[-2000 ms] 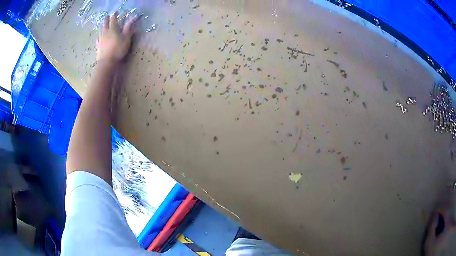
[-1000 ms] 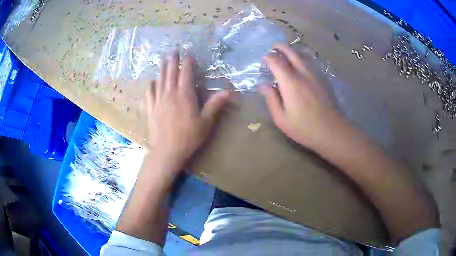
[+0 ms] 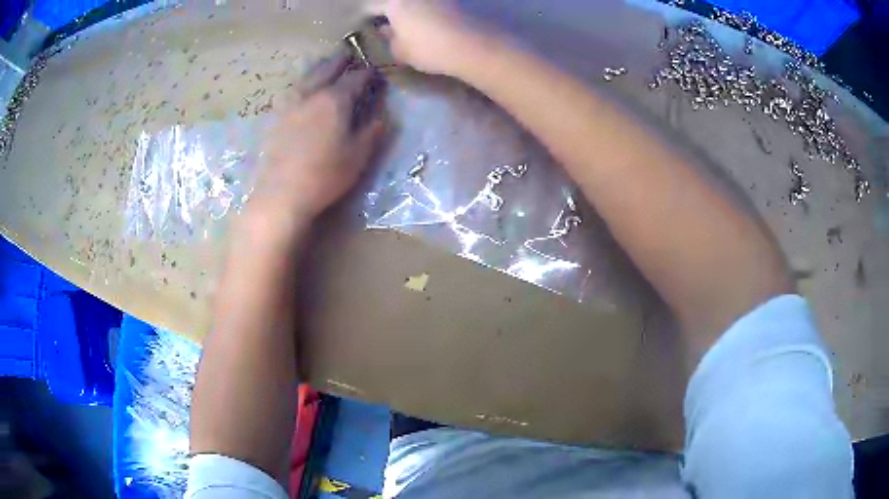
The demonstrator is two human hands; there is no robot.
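Observation:
A clear plastic bag strip [image 3: 434,210] lies flat across the cardboard-covered table, with a creased, shiny left end and small metal pieces grouped at its right part. My left hand [image 3: 317,141] is over the strip's middle, its fingers bent and dark in shadow. My right hand [image 3: 419,37] is beyond it at the far side, fingers bent and blurred. A small gold metal piece [image 3: 358,47] shows between the fingertips of both hands; which hand holds it cannot be told. Loose metal hardware [image 3: 741,83] is scattered at the far right of the table.
The tan cardboard cover [image 3: 468,341] has dark spots and a pale torn patch [image 3: 417,283]. A blue tub [image 3: 125,429] with whitish plastic bags and a red tub edge [image 3: 304,429] are below the near left edge. Blue bins stand beyond the table.
The strip lies flatter, with metal groups showing at its right. My right hand has moved up and left to the far side; my left hand has moved slightly up. The view has shifted right.

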